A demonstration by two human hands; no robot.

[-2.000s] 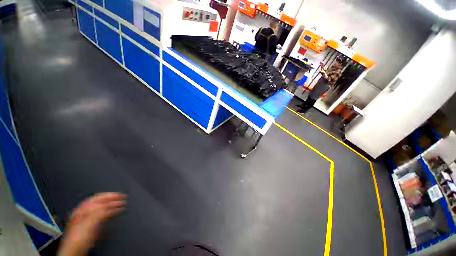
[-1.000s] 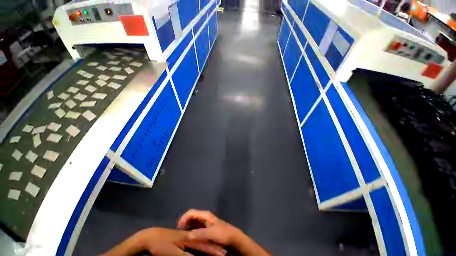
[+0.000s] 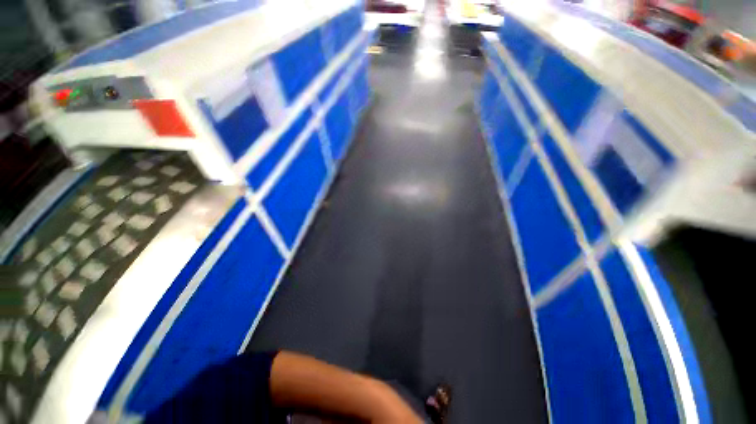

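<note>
My left forearm in a dark blue sleeve crosses the bottom edge. My left hand is cut off below the picture, and my right hand is not in view. Pale beige flat pieces (image 3: 93,270) lie spread on the dark green mesh belt of the left conveyor dryer (image 3: 170,70). The right conveyor dryer (image 3: 705,149) has a dark, blurred area at its opening; what lies there I cannot tell. The frame is blurred.
A grey floor aisle (image 3: 398,240) runs ahead between the two blue-panelled dryer housings. A small dark shape, perhaps a shoe (image 3: 439,401), shows at the bottom. A control panel (image 3: 99,93) is on the left dryer.
The view has moved forward along the aisle, and the dryer housings are nearer. My two hands, together in front a second ago, have left the picture; only the left forearm shows.
</note>
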